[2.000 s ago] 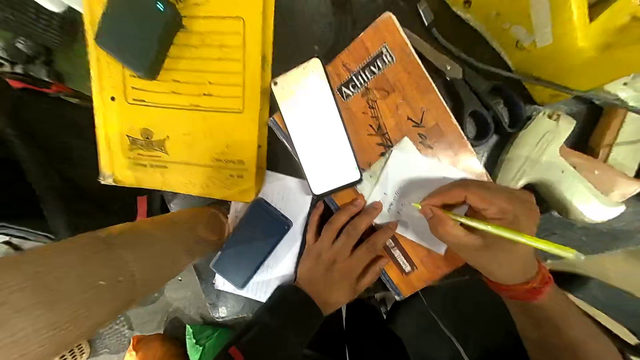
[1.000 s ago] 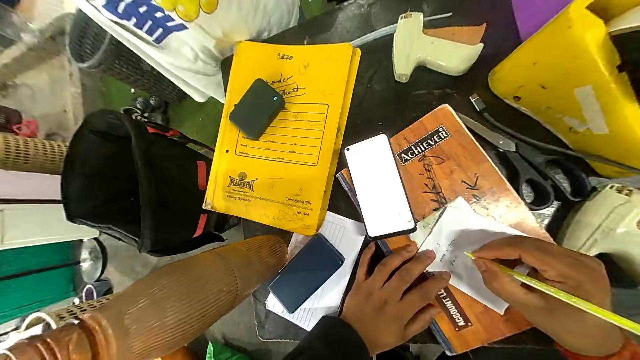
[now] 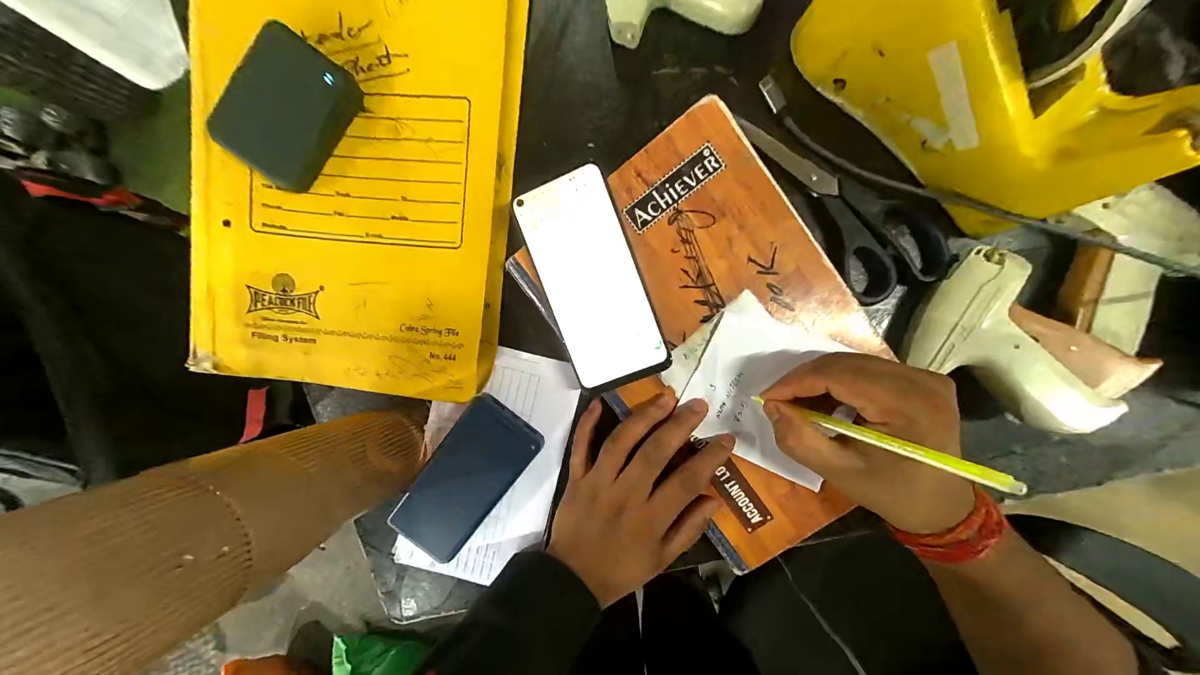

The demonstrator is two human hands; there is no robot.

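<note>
My right hand (image 3: pixel 867 436), with a red thread band at the wrist, grips a slim yellow-green pen (image 3: pixel 900 448). Its tip touches a white paper slip (image 3: pixel 750 352) that bears small handwriting. The slip lies on an orange wood-patterned account book (image 3: pixel 787 244). My left hand (image 3: pixel 633 497) lies flat with fingers spread, its fingertips on the slip's left edge and the book. Just above those fingers, a phone with a bright white screen (image 3: pixel 591 281) rests partly on the book. A second phone, dark-screened (image 3: pixel 467 478), lies on printed sheets (image 3: pixel 530 412) to the left.
A yellow file folder (image 3: pixel 375 300) with a dark box-shaped device (image 3: pixel 284 108) lies at upper left. Black-handled scissors (image 3: pixel 867 244), a cable (image 3: pixel 937 197), a cream tagging gun (image 3: pixel 994 347) and a yellow container (image 3: pixel 900 84) are on the right. A brown ribbed column-like object (image 3: pixel 206 525) crosses the lower left.
The view has shifted and swung between frames. The pen stays in my right hand on the slip, and my left hand stays spread beside the bright phone.
</note>
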